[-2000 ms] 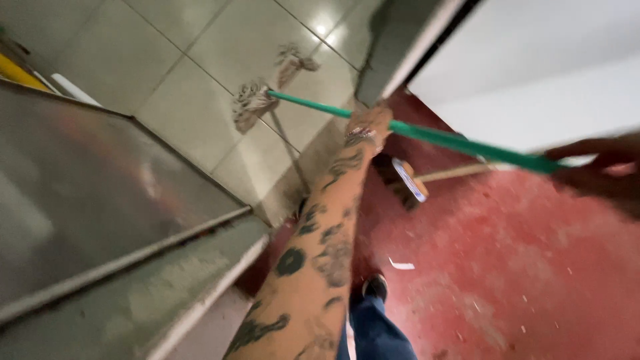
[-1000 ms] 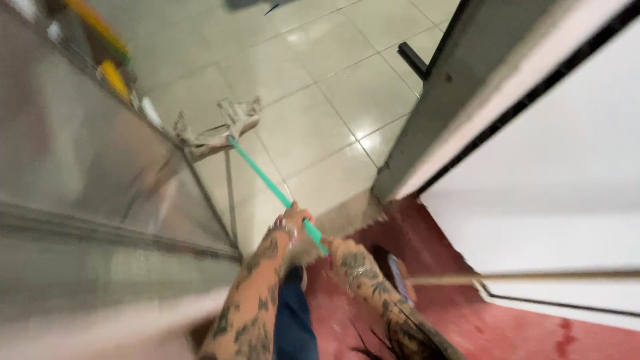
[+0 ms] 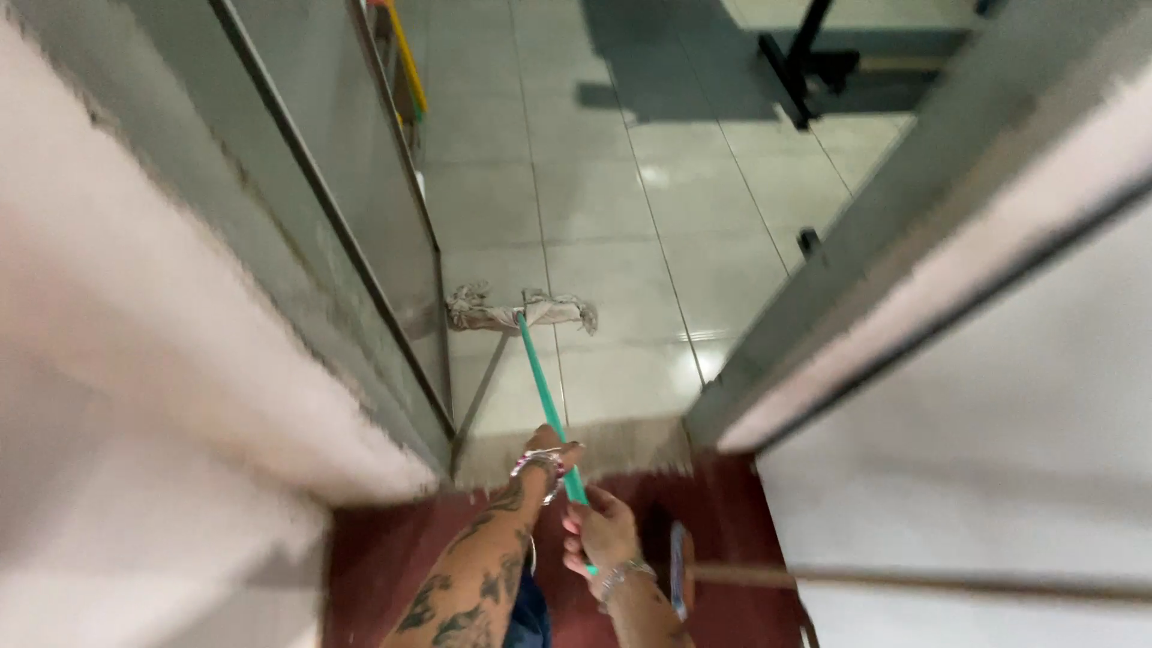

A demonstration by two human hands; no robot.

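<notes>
My left hand (image 3: 553,447) is closed round a green pole (image 3: 540,376), a little below its middle. Near the pole's lower end, my right hand (image 3: 605,533) grips it too. At the far end of the pole, a crossbar wrapped in a grayish floor cloth (image 3: 562,311) lies on the pale tiles, its left end close to the metal door panel. To the right of my right hand, a push broom head (image 3: 681,569) rests on the red floor, with its wooden handle running off to the right.
Walls and a gray door frame (image 3: 792,297) bound the doorway on both sides. A metal door (image 3: 360,135) stands at the left, with a yellow object (image 3: 407,58) behind it. A black metal stand foot (image 3: 796,81) is at the upper right. The tiles meet the red floor (image 3: 387,558) at a rough threshold.
The cloth lay beside the door in the earlier frames too. Two seconds ago my right hand was far out along the pole at the right; now both hands are close together. The view has turned strongly.
</notes>
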